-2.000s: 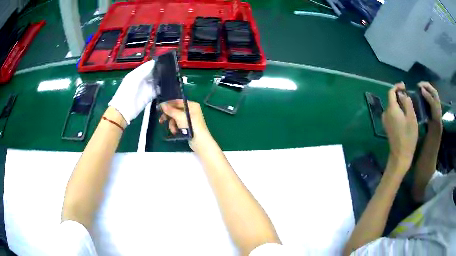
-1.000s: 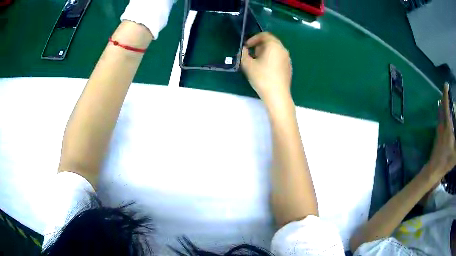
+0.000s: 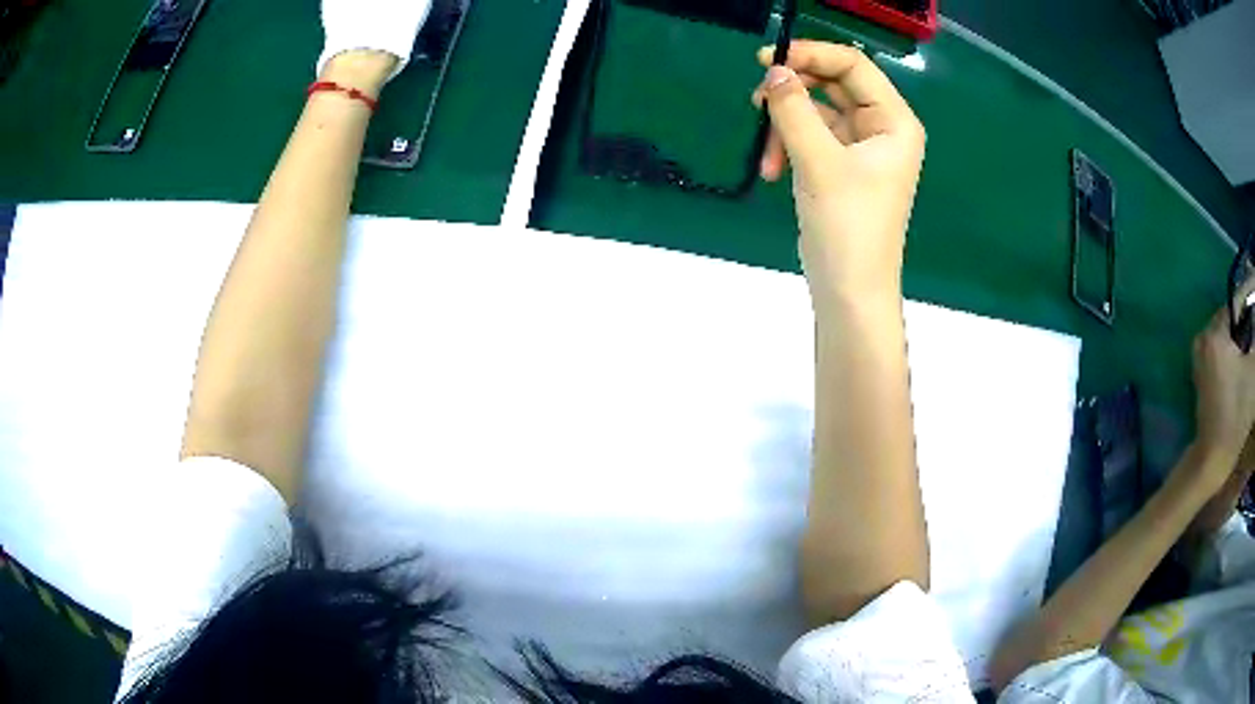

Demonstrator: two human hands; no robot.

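Observation:
My left hand (image 3: 372, 28), in a white glove, is at the top edge, its fingers cut off. It lies over or beside a phone frame (image 3: 401, 145) with a small white label at its near end; its grip is hidden. My bare right hand (image 3: 840, 117) pinches a thin dark piece (image 3: 786, 35) between thumb and fingers. It looks narrow or edge-on, and its upper end is out of view. Left of this hand, a dark frame-shaped outline (image 3: 661, 168) shows on the green surface; I cannot tell whether it is a frame or a reflection.
Another phone frame (image 3: 117, 117) lies at the far left, one (image 3: 1094, 234) at the right. A white strip (image 3: 544, 117) crosses the green surface to the white sheet (image 3: 551, 413). A red tray corner (image 3: 895, 14) shows at the top. A neighbour's arm (image 3: 1142, 536) and a dark object (image 3: 1118, 461) are at right.
The labelled frame that was between my hands is now at the left by my gloved hand. My right hand has moved right and slightly up, now with the thin dark piece clearly in it.

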